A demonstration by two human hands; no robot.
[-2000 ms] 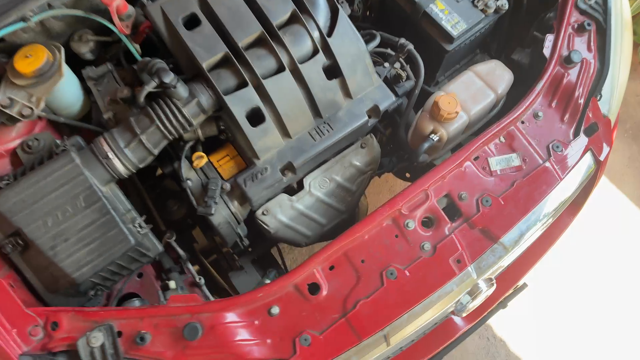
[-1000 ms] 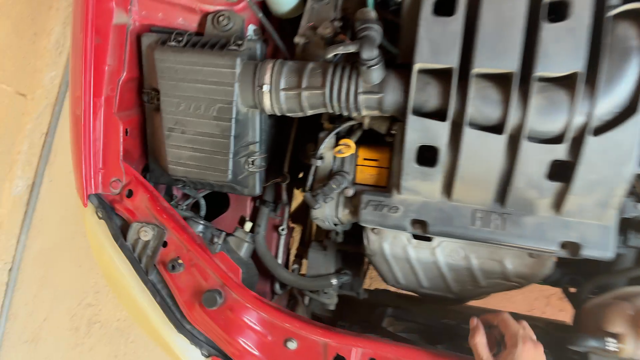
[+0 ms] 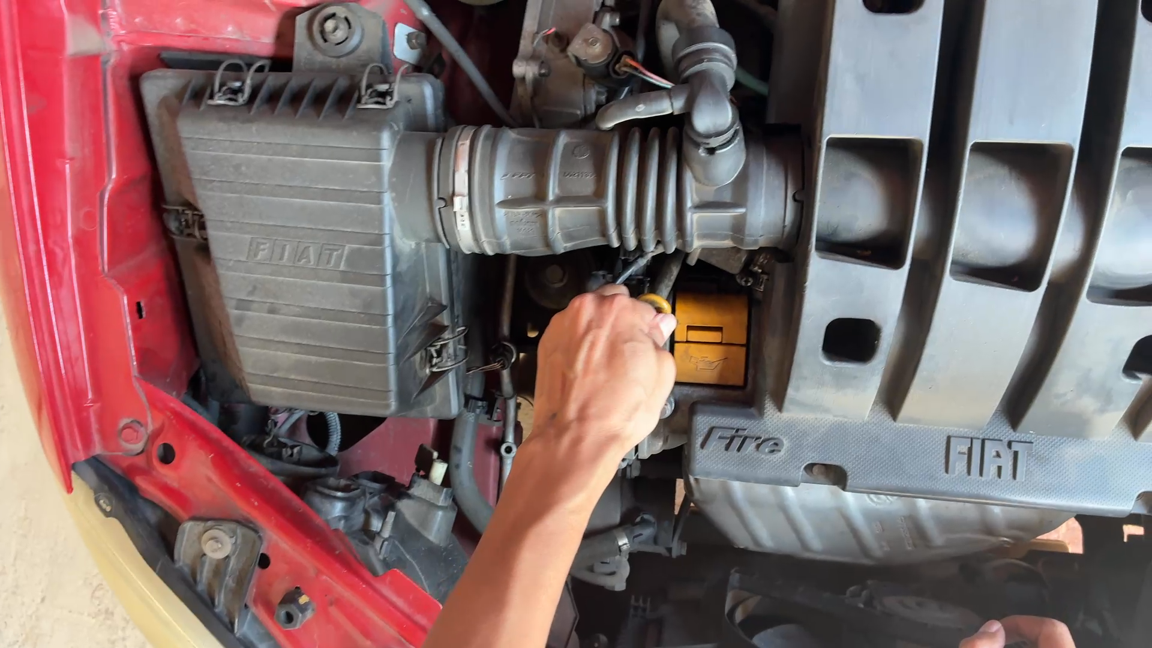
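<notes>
My left hand (image 3: 607, 369) reaches up from the bottom edge into the engine bay, fingers curled around the yellow ring handle of the oil dipstick (image 3: 657, 302). The thumb tip shows against the ring; the other fingertips are hidden. Just right of the hand is the yellow oil filler cap (image 3: 711, 337), which bears an oil can symbol. A ribbed black air intake hose (image 3: 576, 189) runs above the hand. Only some fingers of my right hand (image 3: 1021, 633) show at the bottom right edge, low in the frame; what they touch or hold is out of view.
A black air filter box (image 3: 297, 252) with wire clips stands at left. The black plastic engine cover (image 3: 918, 360) fills the right side, above a metal heat shield (image 3: 864, 522). The red body edge (image 3: 261, 531) and a headlight rim (image 3: 126, 567) bound the lower left.
My left hand has come into view and closed on the dipstick handle. A hand shows near the bottom edge both one second ago and now. The view has shifted over the engine's air filter side.
</notes>
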